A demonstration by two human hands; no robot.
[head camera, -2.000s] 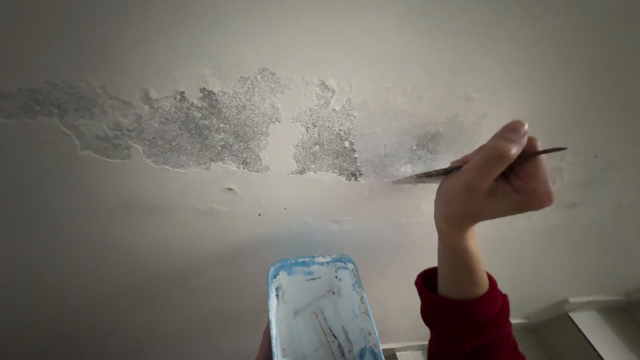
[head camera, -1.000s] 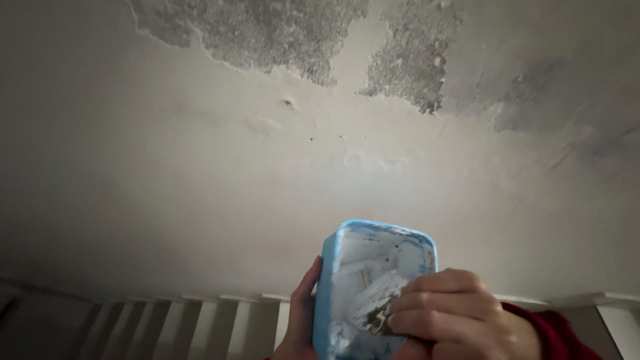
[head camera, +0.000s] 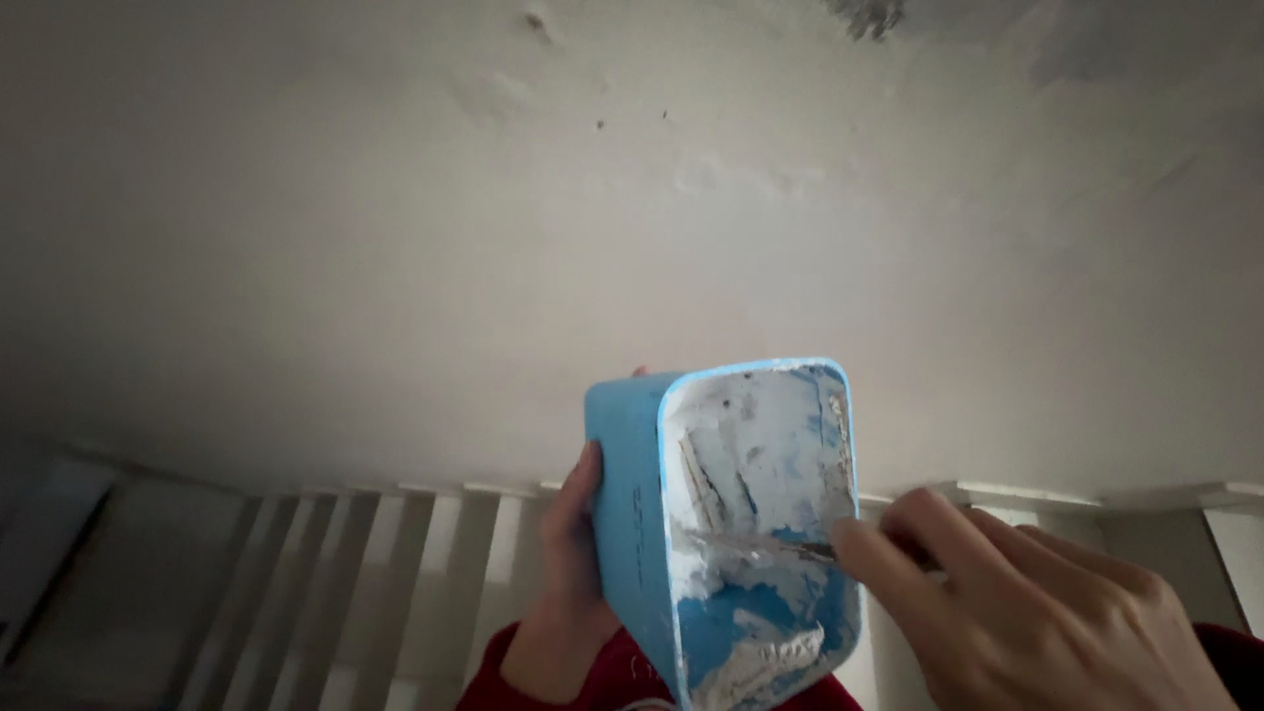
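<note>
A blue plastic tub (head camera: 627,484), its inside smeared with white filler, is tilted so that its opening faces me. My left hand (head camera: 573,553) holds it from the left side and from behind; part of that hand is hidden by the tub. My right hand (head camera: 1007,592) grips a thin tool, likely a palette knife (head camera: 760,545), whose blade lies inside the tub and is coated with white. Blue plastic shows through in the lower part of the tub. Behind rises the plastered wall (head camera: 395,257).
A patch of peeled, rough grey plaster (head camera: 869,15) shows at the top edge. Small holes and bumps mark the wall. Stair steps (head camera: 425,583) run along the bottom left, and a white ledge (head camera: 1027,497) lies at the lower right.
Two seconds ago my right hand held the tool at the peeled wall; now it is at the tub. The tub has come into fuller view and turned. The view has tipped downward.
</note>
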